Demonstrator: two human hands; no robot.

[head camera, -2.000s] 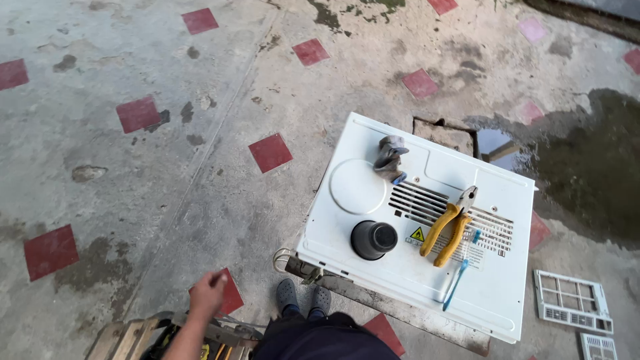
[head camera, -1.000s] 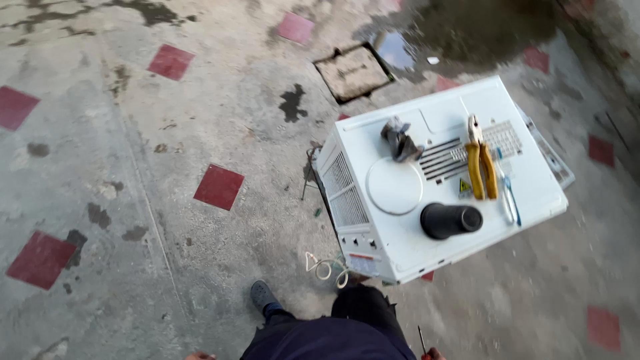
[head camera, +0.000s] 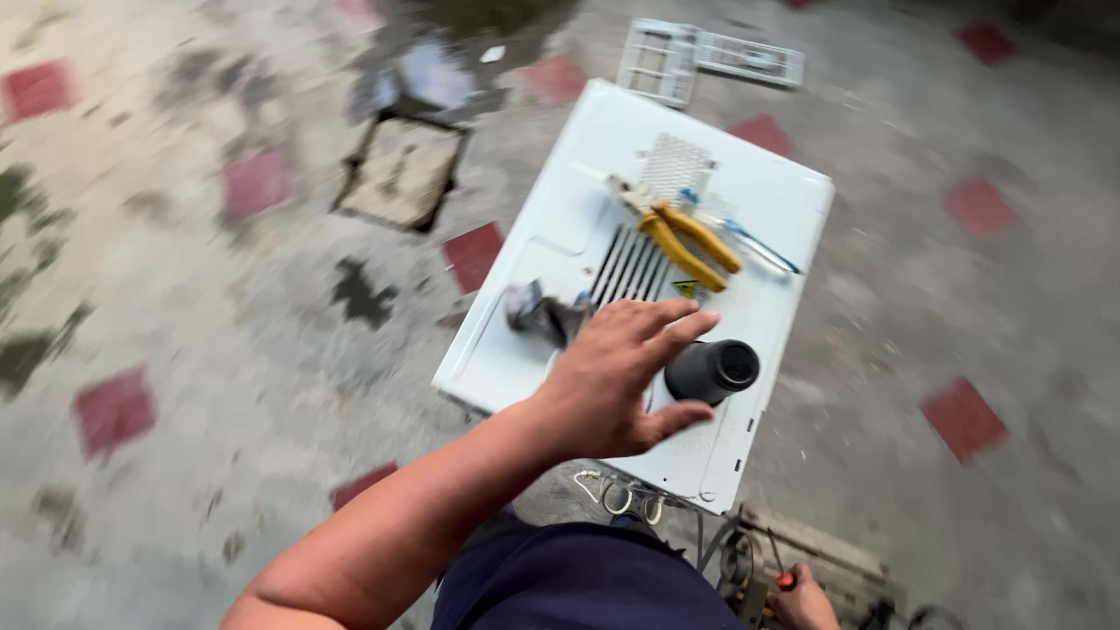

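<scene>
My left hand point(head camera: 634, 376) reaches over the white metal appliance casing point(head camera: 542, 254), fingers spread beside a dark cylindrical cup point(head camera: 713, 371); a gap to the cup cannot be judged. Low at the right, my right hand point(head camera: 803, 602) holds a screwdriver with a red handle point(head camera: 786, 580), its shaft pointing up. Yellow-handled pliers point(head camera: 678, 234) lie on the casing across its vent slots. To their right is a slim blue-and-clear tool point(head camera: 761, 247), blurred. A crumpled grey item point(head camera: 538, 313) rests near the casing's left edge, partly behind my left hand.
Two white plastic grilles point(head camera: 658, 61) lie on the floor beyond the casing. A wooden surface point(head camera: 840, 560) with tools and cables stands at the lower right. Left of the casing is a square drain cover point(head camera: 402, 171), with a puddle point(head camera: 490, 22) behind. Pale cord loops point(head camera: 617, 499) hang at the casing's near edge.
My left hand has come from the bottom edge of the view to over the casing, beside the cup. My right hand and the screwdriver show more fully. The view has turned.
</scene>
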